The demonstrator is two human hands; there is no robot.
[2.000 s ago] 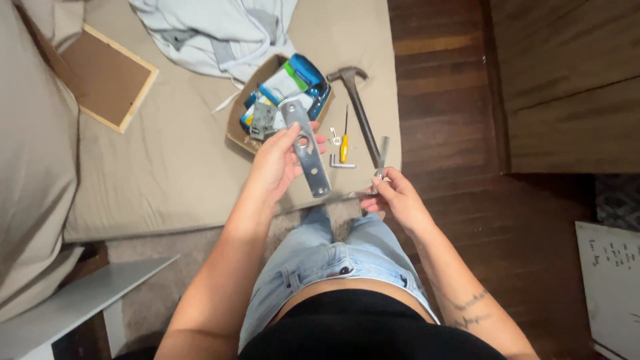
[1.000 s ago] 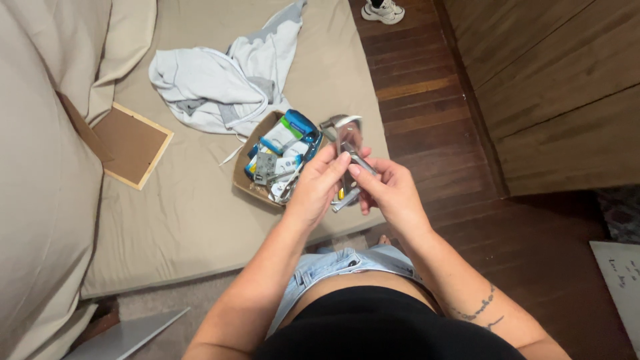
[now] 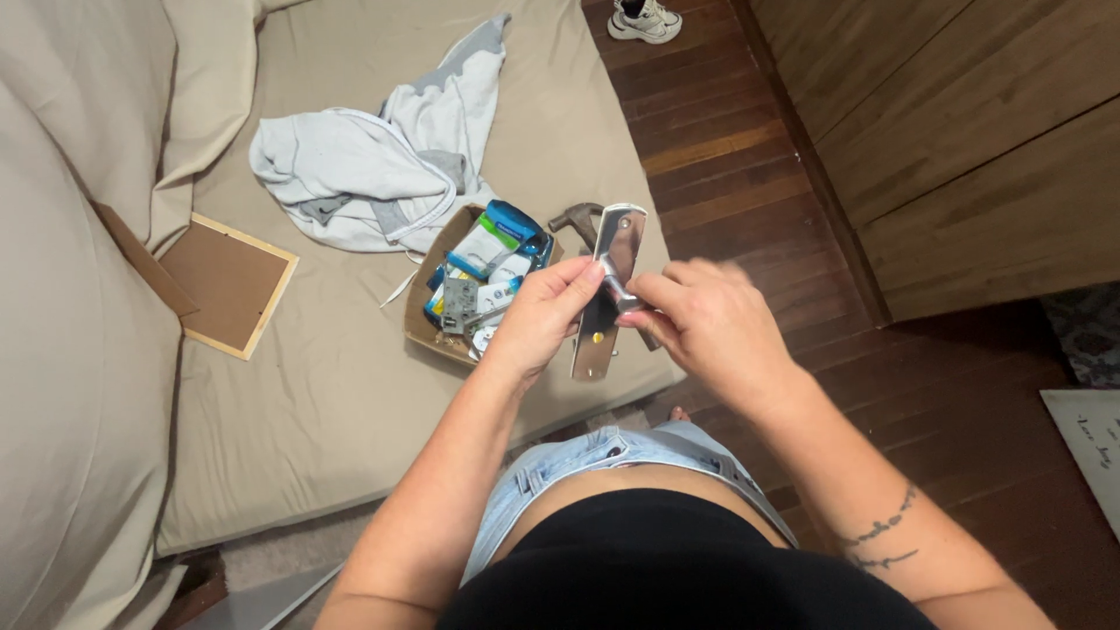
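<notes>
A shiny metal door handle plate (image 3: 621, 236) is upright in front of me, gripped at its left edge by my left hand (image 3: 551, 306). My right hand (image 3: 700, 319) closes its thumb and fingers on the metal lever handle (image 3: 619, 293), which meets the middle of the plate. Behind the plate, a claw hammer (image 3: 575, 219) lies on the beige-covered mattress, partly hidden. Just left of my left hand stands an open cardboard box (image 3: 429, 346) holding blue packages, a grey metal piece (image 3: 458, 304) and other small hardware.
A grey and white hooded garment (image 3: 350, 175) lies crumpled beyond the box. To the left, a wooden frame (image 3: 229, 284) with a brown backing rests on the mattress (image 3: 324, 411). Another person's shoe (image 3: 645, 22) is on the wooden floor. Wooden panelling (image 3: 980, 149) stands at right.
Two seconds ago my hands were apart, the left with the plate and the right with a metal piece. Now they are together at the plate, its shiny front facing me. The view has shifted.
</notes>
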